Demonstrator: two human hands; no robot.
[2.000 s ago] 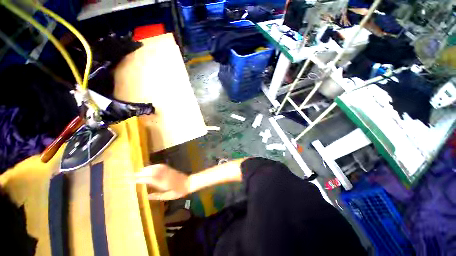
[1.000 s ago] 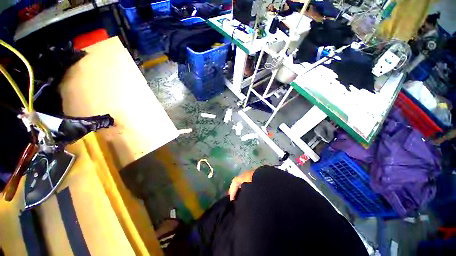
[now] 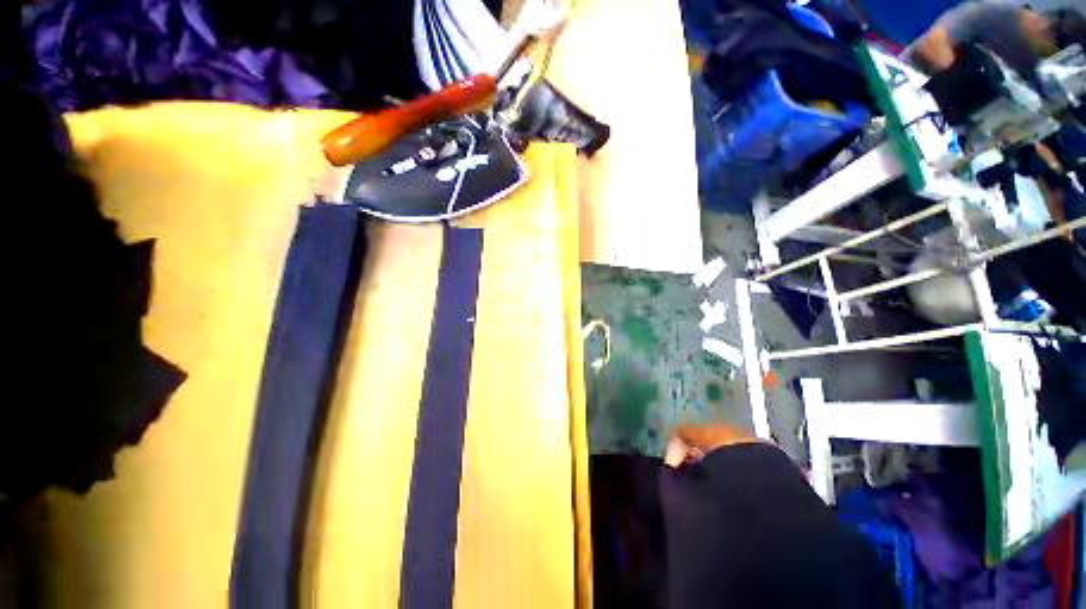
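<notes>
Two long dark strips lie side by side on the yellow table cover (image 3: pixel 518 452): a wider one (image 3: pixel 298 393) on the left and a narrower one (image 3: pixel 442 416) on the right. The steam iron (image 3: pixel 435 184) rests at their far ends, its orange-brown handle pointing left, with nobody holding it. My right hand (image 3: pixel 709 440) is off the table's right side, small, blurred and partly hidden by my black sleeve; its fingers do not show clearly. My left hand is not in view.
Black cloth (image 3: pixel 83 321) is heaped at the table's left, with purple cloth (image 3: pixel 167 48) beyond. A pale panel (image 3: pixel 631 155) stands at the far right corner. A blue crate (image 3: pixel 774 131), white-framed machine tables (image 3: pixel 905 422) and floor scraps are on the right. A person is at top right.
The view has swung left onto the table, so the strips and iron show further right. My right hand has left the table edge and moved back beside my dark clothing.
</notes>
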